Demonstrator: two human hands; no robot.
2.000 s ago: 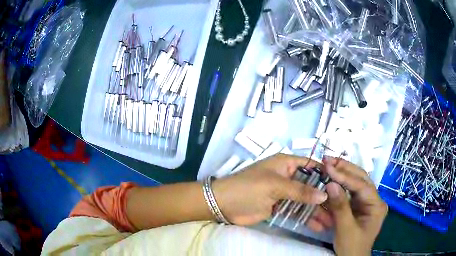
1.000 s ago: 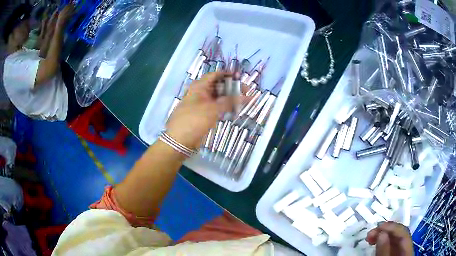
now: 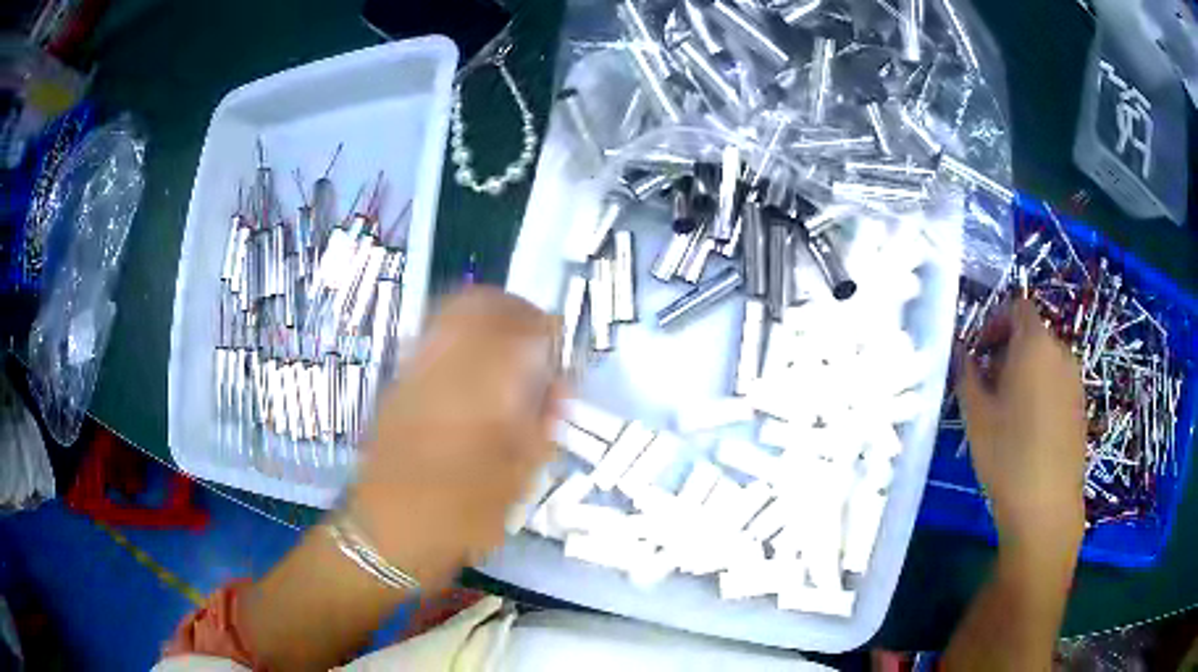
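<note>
My left hand (image 3: 466, 407), blurred, is over the left edge of the large white tray (image 3: 907, 525); its fingers are hidden or smeared, so I cannot tell if it holds anything. My right hand (image 3: 1031, 407) reaches into the blue tray (image 3: 1132, 549), its fingertips among the heaped wired inner pieces (image 3: 1117, 355); whether it grips one cannot be seen. White sleeves (image 3: 815, 525) lie loose in the near half of the large tray. Metal tubes (image 3: 700, 297) lie beyond them. Finished units (image 3: 309, 394) lie in rows in the small white tray (image 3: 197, 355) at left.
A clear plastic bag (image 3: 867, 125) full of tubes covers the far end of the large tray. A beaded strap (image 3: 494, 181) joins a black phone (image 3: 440, 19) at the back. A clear box (image 3: 1136, 118) stands far right. Another clear bag (image 3: 86, 289) lies far left.
My left hand has left the small tray, where it was among the finished units, and moved to the large tray. My right hand has moved into the blue tray. The view has shifted right.
</note>
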